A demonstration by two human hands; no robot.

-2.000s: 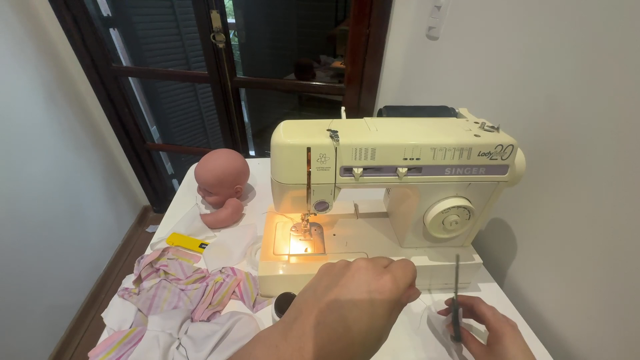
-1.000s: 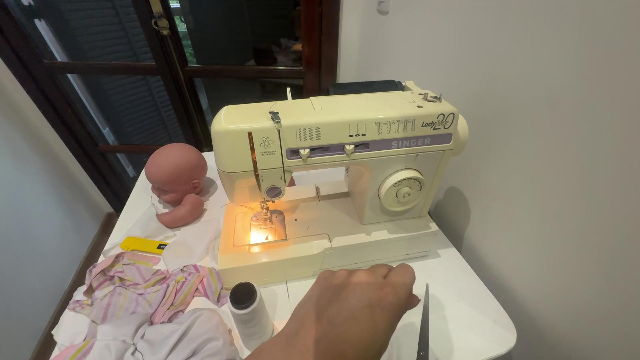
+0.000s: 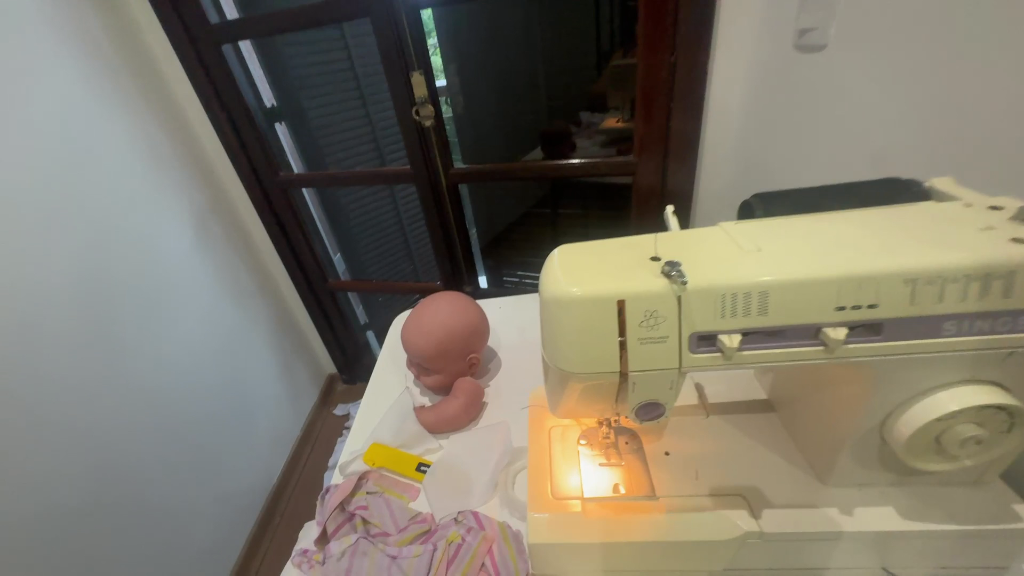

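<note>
Neither of my hands shows in the head view now. A cream Singer sewing machine (image 3: 768, 296) fills the right side, its lamp lighting the needle plate (image 3: 616, 464) and presser foot (image 3: 610, 436). Left of it on the white table (image 3: 512, 320) lie a doll's head (image 3: 446, 340) and a small doll limb (image 3: 456, 406). Nearer are a yellow object with a black end (image 3: 392, 462), white pieces (image 3: 472, 468) that look like paper or fabric, and crumpled pink, white and yellow striped fabric (image 3: 400, 528). No fabric shows under the presser foot.
Dark wood-framed glass doors (image 3: 436, 172) with a brass latch (image 3: 422, 100) stand behind the table. A pale wall (image 3: 120, 280) rises at the left and another (image 3: 768, 96) behind the machine. A dark object (image 3: 832, 198) sits behind the machine's top.
Both hands, one of them with a pointed metal tool beside it earlier, have gone out of view. The view has swung left and nearer, and the white thread cone is out of frame.
</note>
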